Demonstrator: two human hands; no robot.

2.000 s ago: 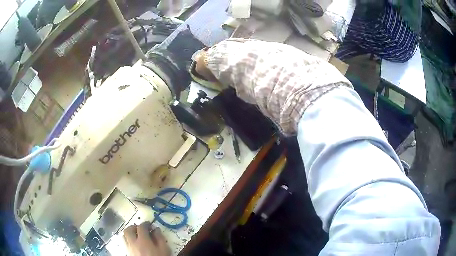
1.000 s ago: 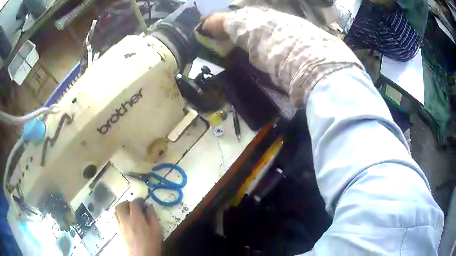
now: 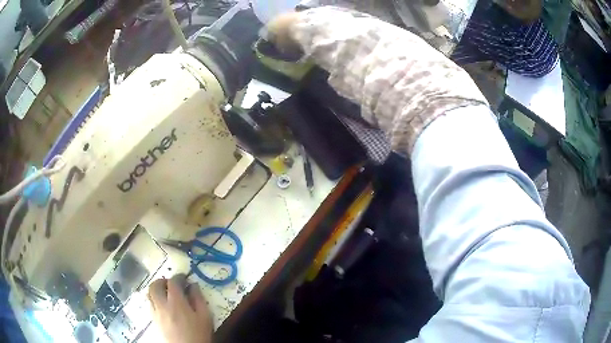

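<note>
The cream machine head [image 3: 151, 147] with "brother" lettering lies across the left. My left hand [image 3: 179, 311] rests at the bottom on the machine bed, beside the slide plates [image 3: 128, 271]; what its fingertips touch is too small to tell. Blue-handled scissors [image 3: 216, 256] lie just right of it. My right hand [image 3: 285, 35] reaches past the dark handwheel [image 3: 224, 59] at the top; it is blurred and mostly cut off from view by the patterned sleeve, near a dark container with a yellowish rim [image 3: 285, 63]. Whether it holds anything cannot be seen.
A bobbin [image 3: 283, 181] and a small yellow item [image 3: 277, 164] lie on the table right of the head, near a thin dark tool [image 3: 308, 175]. A dark flat case [image 3: 325, 134] lies beyond. A white cord with a blue piece [image 3: 37, 187] hangs at left. Striped cloth [image 3: 519, 50] is top right.
My right hand has moved up in the picture, staying near the handwheel. My left hand has shifted slightly up and left and stays beside the slide plates. The view has shifted.
</note>
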